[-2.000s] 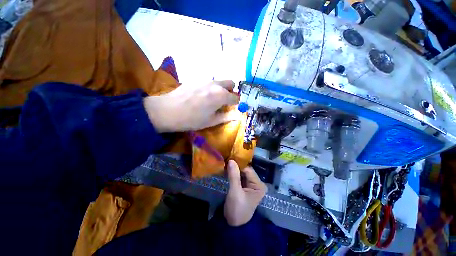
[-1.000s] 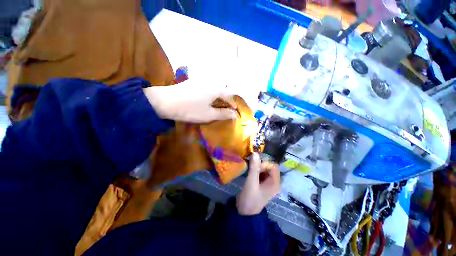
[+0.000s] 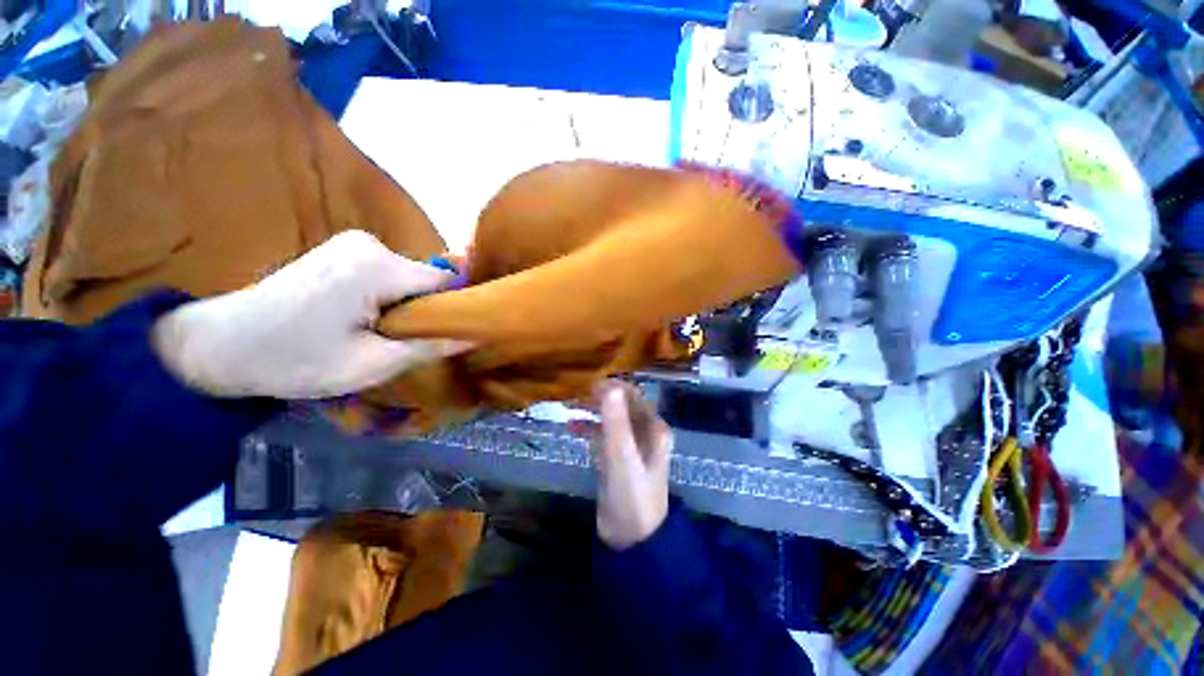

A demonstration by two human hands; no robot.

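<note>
My left hand (image 3: 310, 317) is shut on a tan fabric panel (image 3: 581, 271), gripping its left end. The panel is folded over and raised above the table, its right end in front of the machine head. Blue and purple plaid fuzz shows along its right edge. My right hand (image 3: 634, 462) is below the panel at the table's front edge, fingers up; whether it touches the cloth is unclear. The overlock machine (image 3: 911, 145) stands at the right. Its needle area is mostly hidden behind the panel.
A large stack of tan panels (image 3: 172, 172) lies on the left of the white table (image 3: 423, 126). Sewn tan pieces (image 3: 350, 594) rest low beside my lap. Yellow and red handled scissors (image 3: 1027, 495) hang at the right. Plaid fabric (image 3: 1122, 568) is at the lower right.
The panel was flat at the needle under my left hand; now it is lifted and folded over. My left hand has moved left with it. My right hand is lower and left of the needle area.
</note>
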